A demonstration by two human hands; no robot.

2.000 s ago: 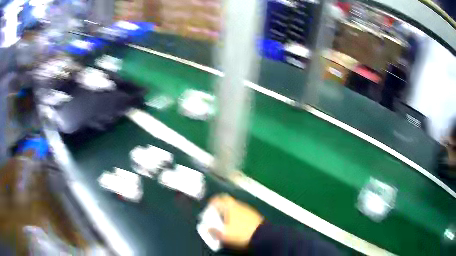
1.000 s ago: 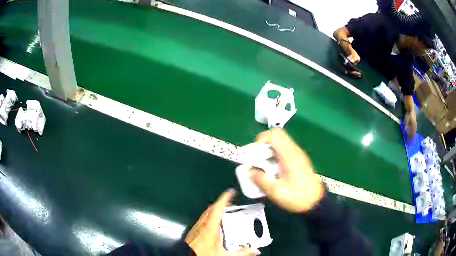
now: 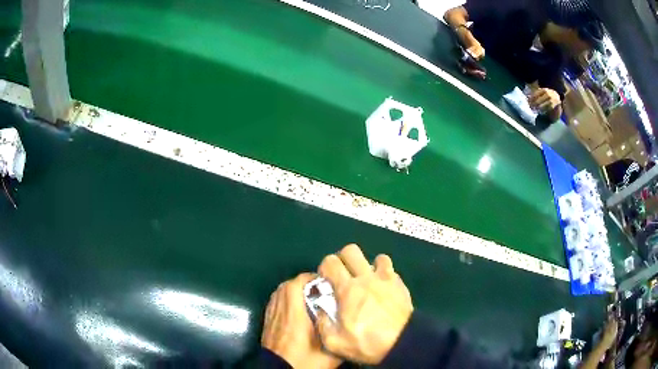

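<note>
My left hand [image 3: 290, 324] and my right hand [image 3: 368, 306] are pressed together over the dark green bench, both closed around a white plastic unit [image 3: 319, 297]. Only a small part of the unit shows between the hands, with a dark opening in it; the rest is hidden by my fingers. A white housing [image 3: 395, 135] with round holes and coloured wires inside stands on the bright green conveyor belt [image 3: 216, 108], beyond my hands.
A whitish speckled rail [image 3: 274, 184] divides bench and belt, with a grey post [image 3: 45, 61] at left. A white module [image 3: 11, 155] lies at far left. A blue mat [image 3: 559, 176] with rows of white units, another white housing [image 3: 554, 328] and a person [image 3: 505, 43] are at right.
My hands have come together; the white piece in my right hand and the housing in my left are now held as one bundle. The view has shifted, and the person opposite now holds a white piece.
</note>
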